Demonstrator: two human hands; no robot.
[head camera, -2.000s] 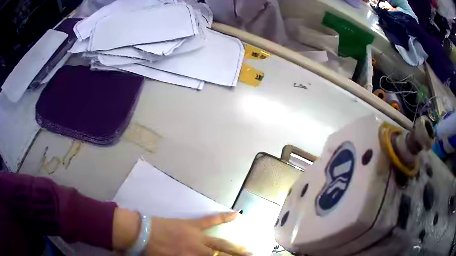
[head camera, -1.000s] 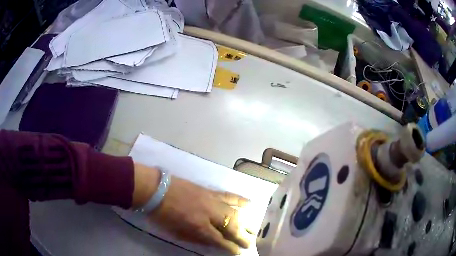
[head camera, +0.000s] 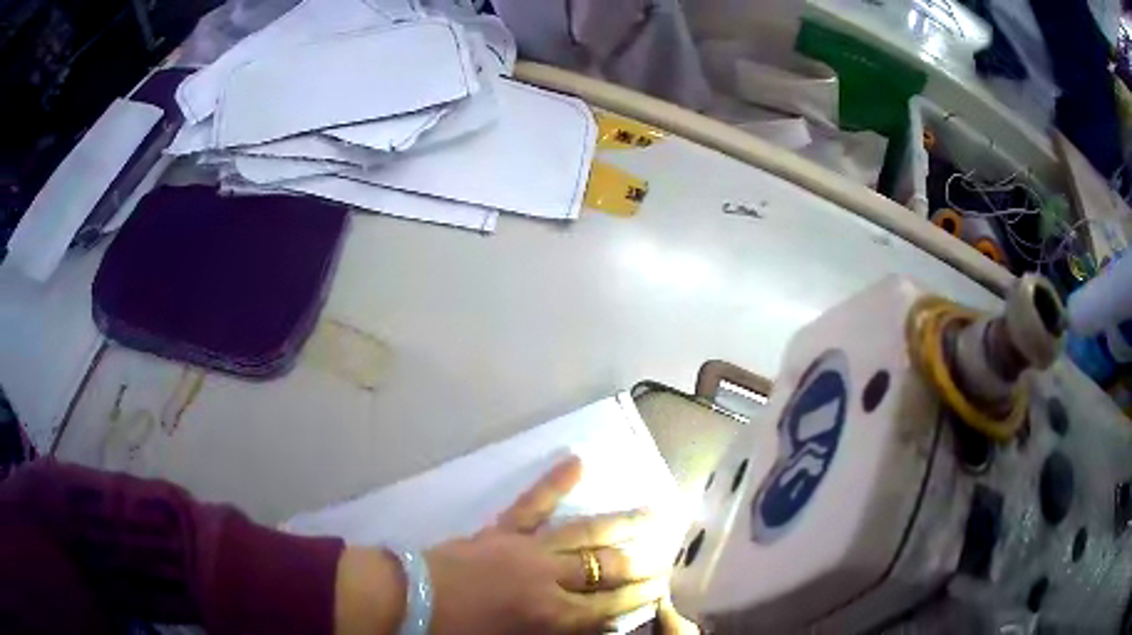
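A white-backed panel (head camera: 497, 478) lies flat on the table, its right end in the bright lamp glow beside the sewing machine head (head camera: 807, 459). My left hand (head camera: 546, 564) rests on it with the fingers spread, palm down, fingertips near the head. My hand covers part of the panel. A fingertip (head camera: 674, 618) shows at the bottom edge under the head; it may belong to my right hand, but it is too cut off to tell. The needle and presser foot are hidden by the head and glare.
A loose white pile (head camera: 360, 118) lies at the far left. A purple stack (head camera: 224, 279) sits nearer, beside a narrow white piece (head camera: 81, 186). A wooden table edge (head camera: 770, 180) runs behind, with bobbins and tangled thread (head camera: 993, 205) in a trough beyond.
The panel has turned, so its far edge now slopes up toward the machine. My left hand has turned with it and sits slightly lower. The camera view has also shifted, showing more of the purple stack.
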